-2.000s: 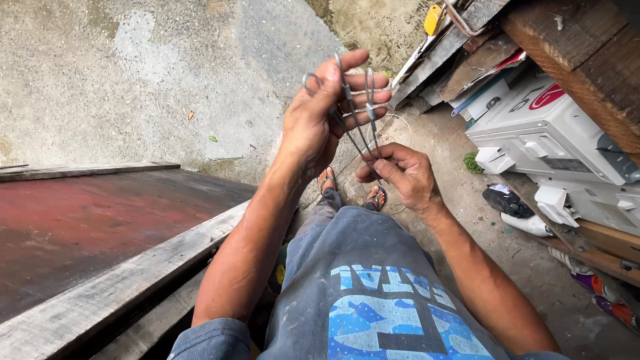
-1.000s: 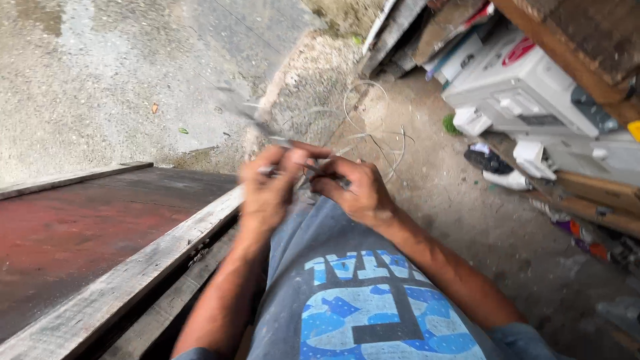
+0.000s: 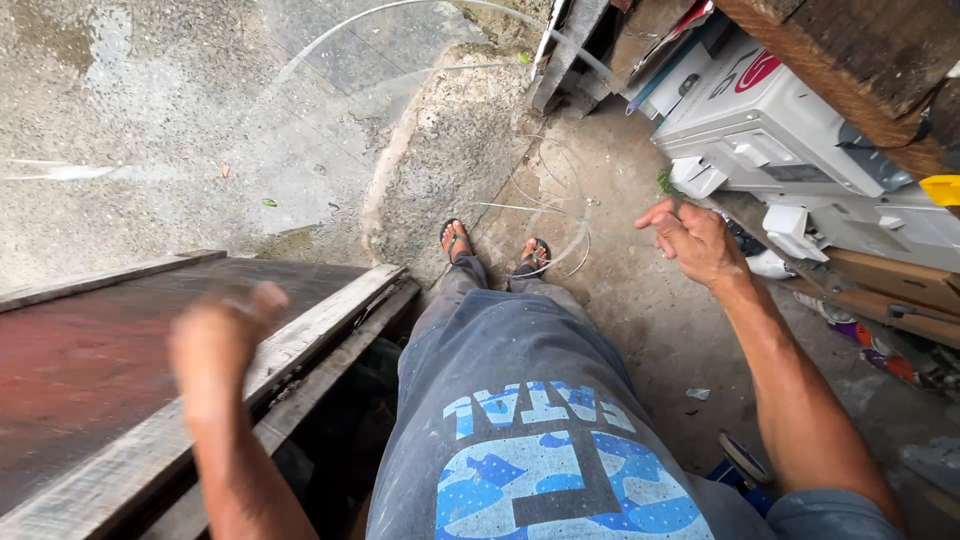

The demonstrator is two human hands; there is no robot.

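Note:
My left hand [image 3: 217,337] is blurred, over the edge of the red and dark panel at the left; whether it holds anything cannot be made out. On the right, my right hand [image 3: 694,240] is raised with its index finger extended and the thumb close to it, and what lies between them is unclear. Thin wire or cord [image 3: 555,206] makes loose loops over the ground near my feet. A pale blurred strand [image 3: 360,16] arcs across the top of the view.
A wood-framed panel [image 3: 90,337] stands at the left. White air-conditioner units [image 3: 780,112] are stacked at the right, beneath wooden boards [image 3: 832,67]. My sandalled feet are on rough concrete [image 3: 465,150]. A small green plant [image 3: 664,182] grows beside the units.
Both hands, close together over the shirt a second ago, are now far apart. Two seconds ago they held bent wire loops, which no longer show between them. More of the ground loops is visible.

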